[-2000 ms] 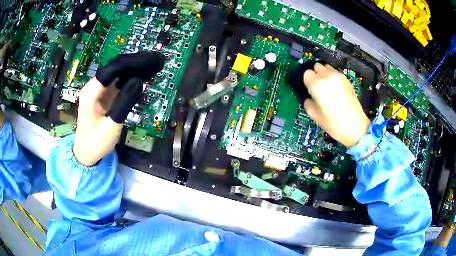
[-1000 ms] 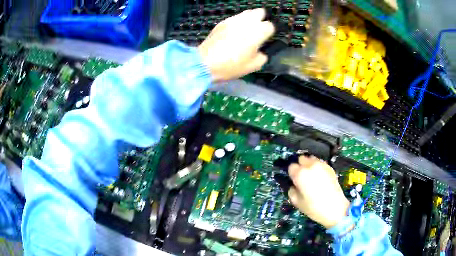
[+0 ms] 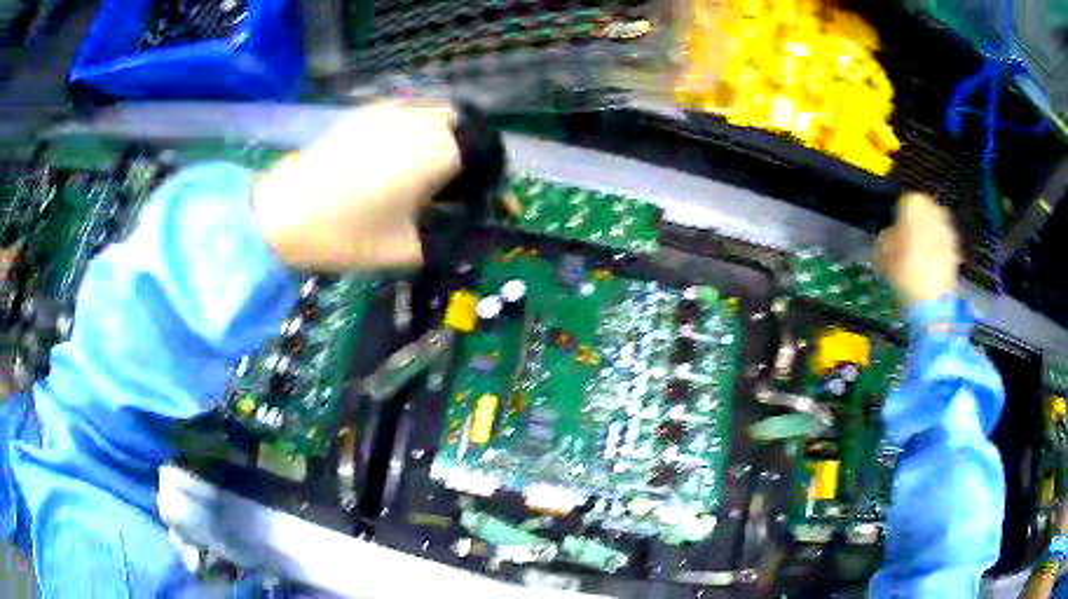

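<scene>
A green printed circuit board sits in a black soldering pallet in the middle. My left hand, with black fingertip covers, is above the pallet's upper left, beside the narrow PCB strip. It is blurred, and whether it holds a part cannot be told. My right hand is at the right, near the front edge of the black parts bin of yellow film capacitors. It is blurred too, and its fingertips cannot be made out.
A blue parts bin stands at the upper left. A blister tray of small parts lies beside the capacitors. Another board with yellow parts is at the right. A metal rail runs along the front. A blue cord hangs at the upper right.
My left hand has come down from the blister tray towards the pallet. My right hand has left the middle board and moved up and right towards the bins.
</scene>
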